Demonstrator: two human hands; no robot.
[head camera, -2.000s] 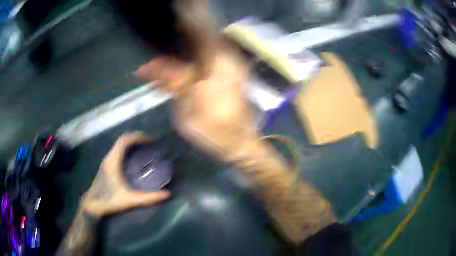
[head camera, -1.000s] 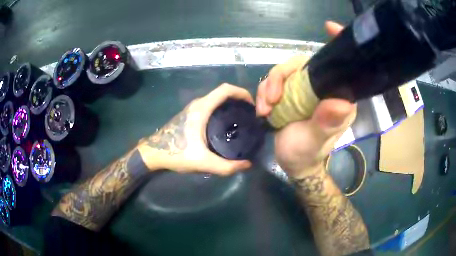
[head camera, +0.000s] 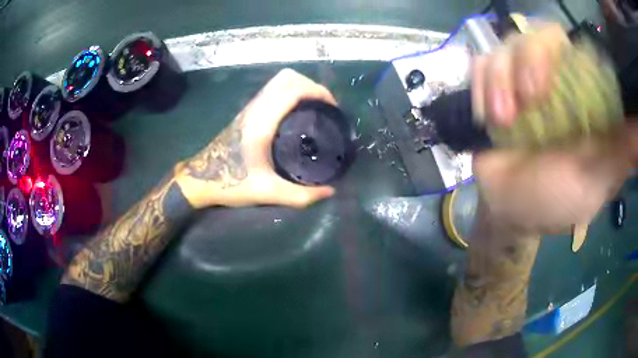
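My left hand (head camera: 273, 147) is wrapped around the left side of a black cylindrical unit (head camera: 315, 145), its dark round end with small holes facing up. My right hand (head camera: 539, 126), blurred, is closed around the yellow taped grip (head camera: 577, 91) of the electric screwdriver. Its black nose (head camera: 458, 119) points left over the screw feeder (head camera: 437, 77), at the feeder's metal top. The bit's tip is too small to tell clearly. The screwdriver is right of the unit and apart from it. Tiny silvery screws (head camera: 385, 143) lie between the unit and the feeder.
Several units with glowing round faces (head camera: 70, 142) stand in rows at the left. A pale metal rail (head camera: 280, 47) edges the green bench at the back. A tan tape ring (head camera: 456, 218) lies partly behind my right wrist. A blue-and-white stool (head camera: 570, 311) is at the lower right.
My right hand has moved the screwdriver right, away from beside the unit to over the feeder. The feeder's metal top now shows. My left hand still holds the unit; the view has shifted slightly.
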